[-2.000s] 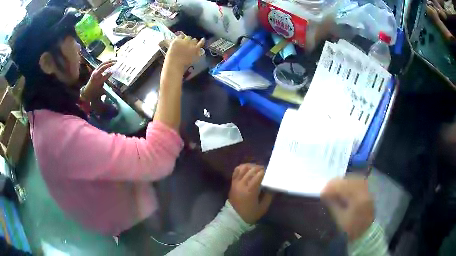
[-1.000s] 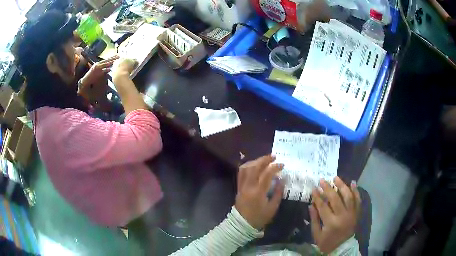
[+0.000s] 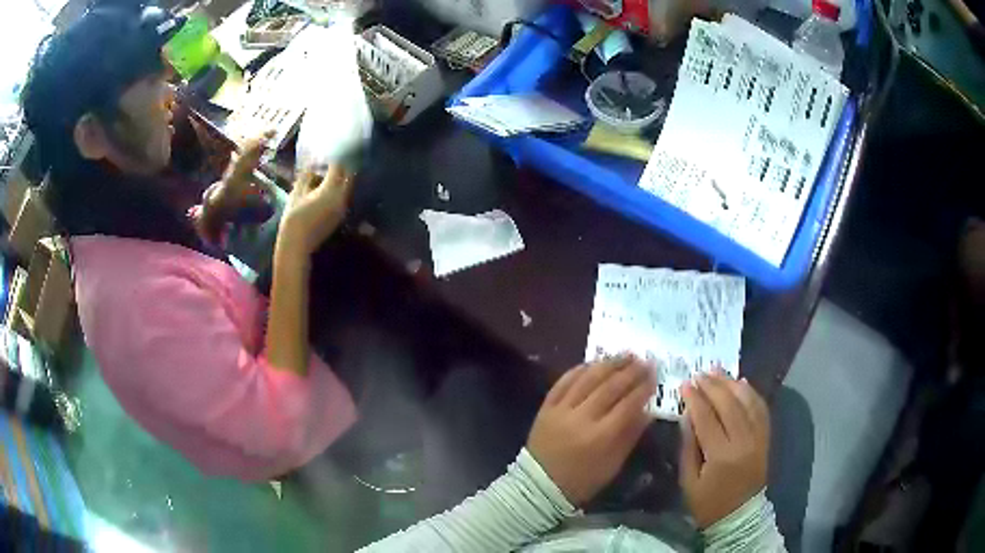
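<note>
A printed white leaflet (image 3: 670, 313) lies on the dark table in front of me, its near part doubled over. My left hand (image 3: 596, 427) lies on its near left edge, fingers together on the paper. My right hand (image 3: 726, 443) lies on its near right edge, fingertips on the paper. The thumbs are mostly hidden. The stack of unfolded leaflets (image 3: 756, 140) leans on the right part of the blue tray (image 3: 605, 186). Several folded leaflets (image 3: 518, 113) overlap at the tray's left end.
A torn blank paper scrap (image 3: 472, 241) lies mid-table. The tray also holds a round clear tub (image 3: 624, 99) and a clear bottle with a red cap (image 3: 823, 38). At the left, a person in pink (image 3: 194, 346) holds up a white sheet beside a divided carton (image 3: 394, 73).
Over two seconds, a sheet came off the stack onto the table and was partly folded. Since one second ago, my hands moved closer together on its near edge. The person at the left raised a sheet.
</note>
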